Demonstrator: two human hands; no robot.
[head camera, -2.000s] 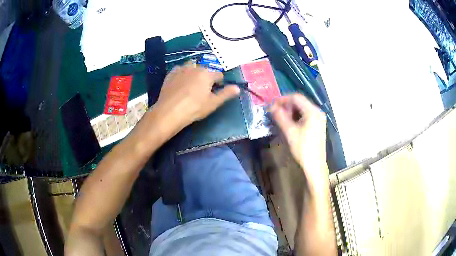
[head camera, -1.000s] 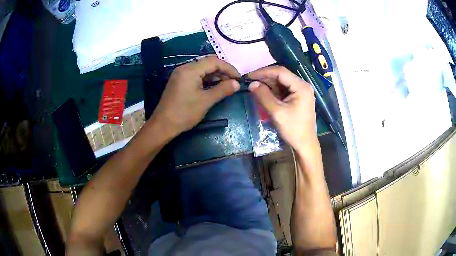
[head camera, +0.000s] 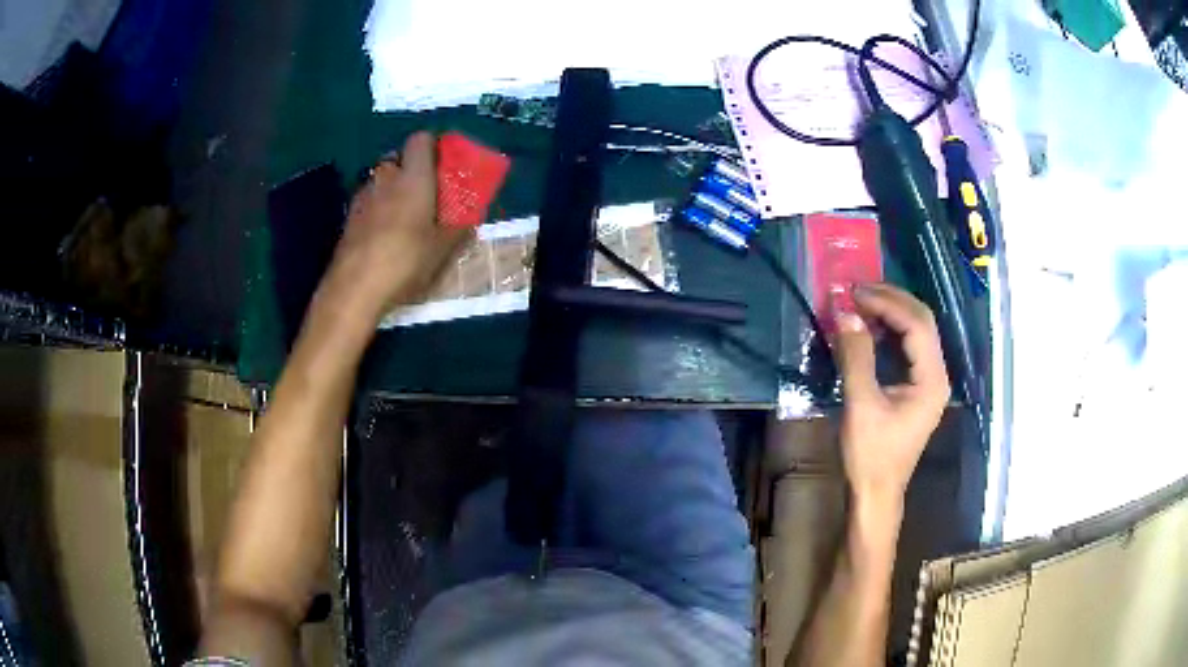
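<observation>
A long narrow black unit (head camera: 571, 209) lies across the table edge and the lap. A thin black bar (head camera: 664, 308) sticks out from it to the right. My left hand (head camera: 388, 237) grips a red card (head camera: 470, 180) left of the unit. A blue-and-white battery pack (head camera: 723, 203) with a black lead (head camera: 791, 282) lies right of the unit. My right hand (head camera: 899, 378) is over a clear plastic bag holding a second red card (head camera: 846, 254). Its thumb and finger are close together; whether they pinch the bag or the lead cannot be told.
A white strip with tan squares (head camera: 499, 267) lies under the unit. A flat black piece (head camera: 304, 241) is at the left. The electric screwdriver (head camera: 922, 241) and a hand screwdriver (head camera: 967, 202) lie at the right. Papers (head camera: 482, 52) are at the back; cardboard (head camera: 1068, 586) is at the lower right.
My hands have parted from the black lead piece they held together. My left hand has moved left and taken the red card. My right hand has moved down; the battery pack shows again.
</observation>
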